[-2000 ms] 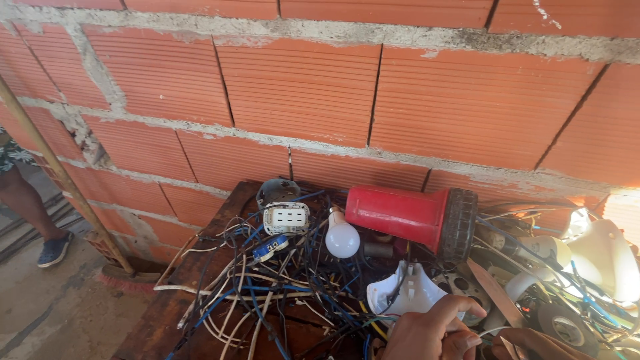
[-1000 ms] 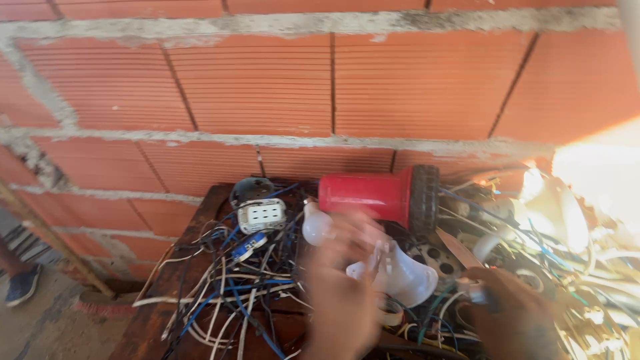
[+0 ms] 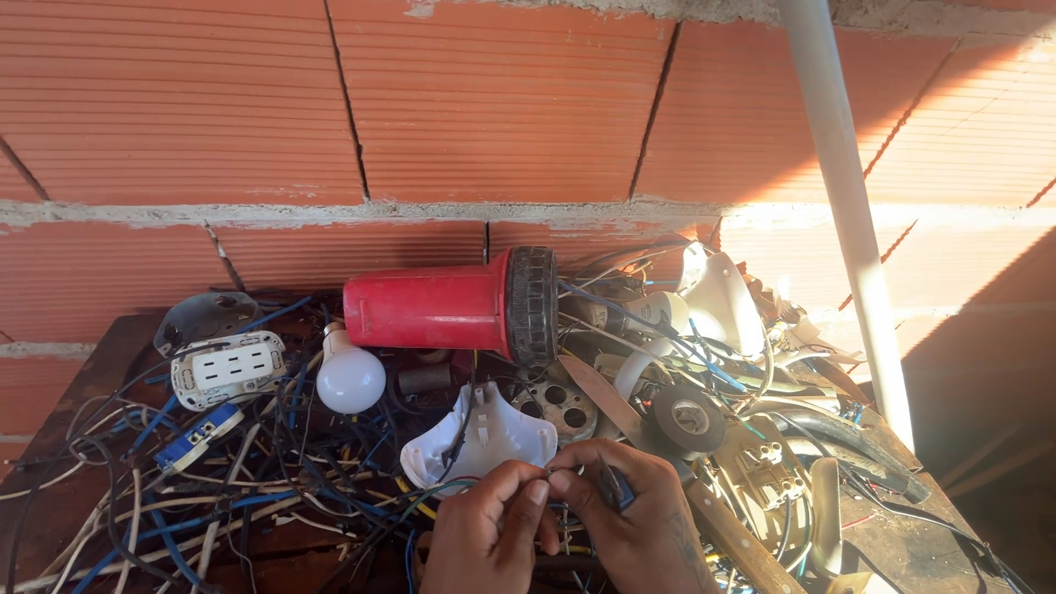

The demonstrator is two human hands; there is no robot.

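Near the bottom centre, my left hand (image 3: 487, 532) pinches something tiny, likely a wire end, between thumb and forefinger. The fingertips of my right hand (image 3: 631, 516) meet it there, and a dark tool with a bit of blue lies within that hand; its kind is hard to tell. Just beyond the hands lies a white plastic shell (image 3: 487, 433) with thin wires running over it. A white light bulb (image 3: 351, 379) rests left of it, and a red flashlight (image 3: 429, 308) with a black ribbed head lies behind.
Tangled wires (image 3: 247, 511) cover the wooden table (image 3: 49, 445). A white socket module (image 3: 228, 370), a blue-and-white one (image 3: 198, 436) and a roll of black tape (image 3: 689, 419) lie among them. A knife blade (image 3: 598, 396) points toward the flashlight. A pale pipe (image 3: 854, 214) leans before the brick wall.
My hands, apart and blurred a second ago, are now together at the fingertips. The view has swung to the right.
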